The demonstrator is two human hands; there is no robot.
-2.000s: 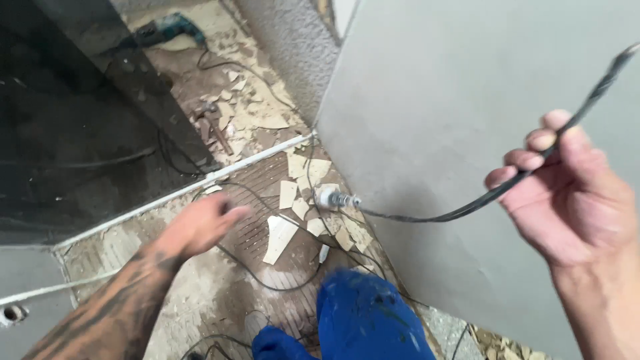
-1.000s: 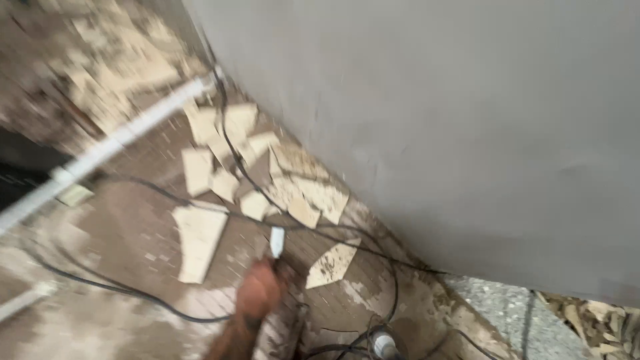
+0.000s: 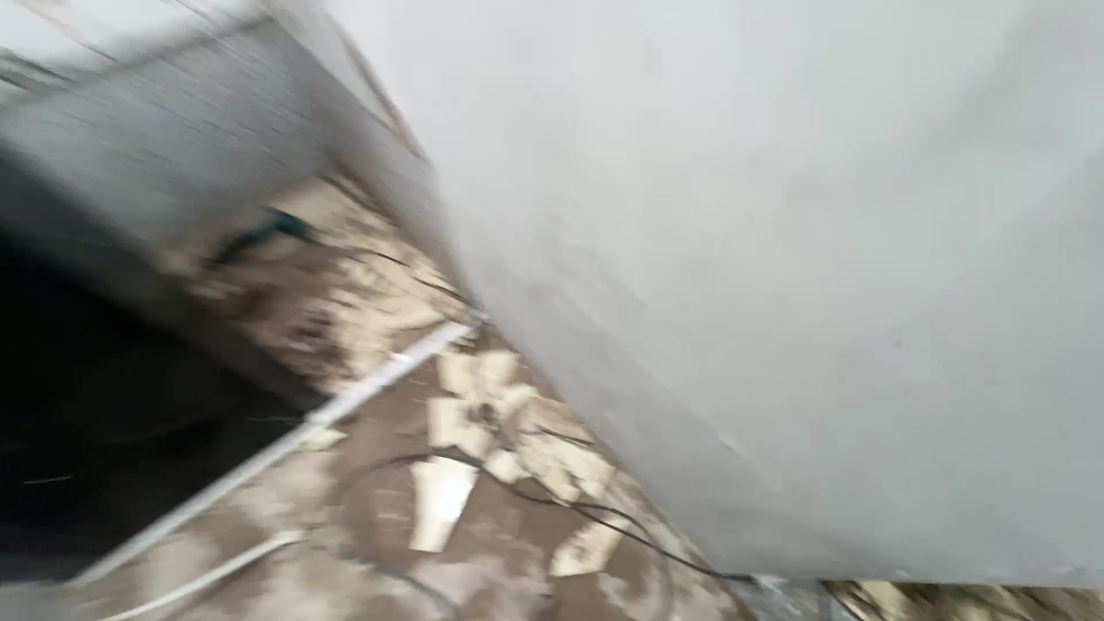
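Observation:
Neither my left hand nor my right hand is in the frame. A black cable (image 3: pixel 617 513) runs across the brown floor among broken pieces of cream tile and on to the foot of the grey wall. One long tile shard (image 3: pixel 442 503) lies just below the cable's bend. Farther off, a blurred teal power tool (image 3: pixel 285 224) rests on the rubble, with a cord trailing from it. The view is smeared by motion, so small details cannot be told.
A large grey wall (image 3: pixel 776 285) fills the right side. A white strip (image 3: pixel 379 379) crosses the floor diagonally, beside a dark glossy panel (image 3: pixel 129 414). Rubble (image 3: pixel 379 285) covers the floor beyond the strip. A thin white pipe (image 3: pixel 207 576) lies at lower left.
Both hands, seen two seconds ago with the right one holding a black cable, are out of view. The hand low in the view one second ago is gone too. The view has swung.

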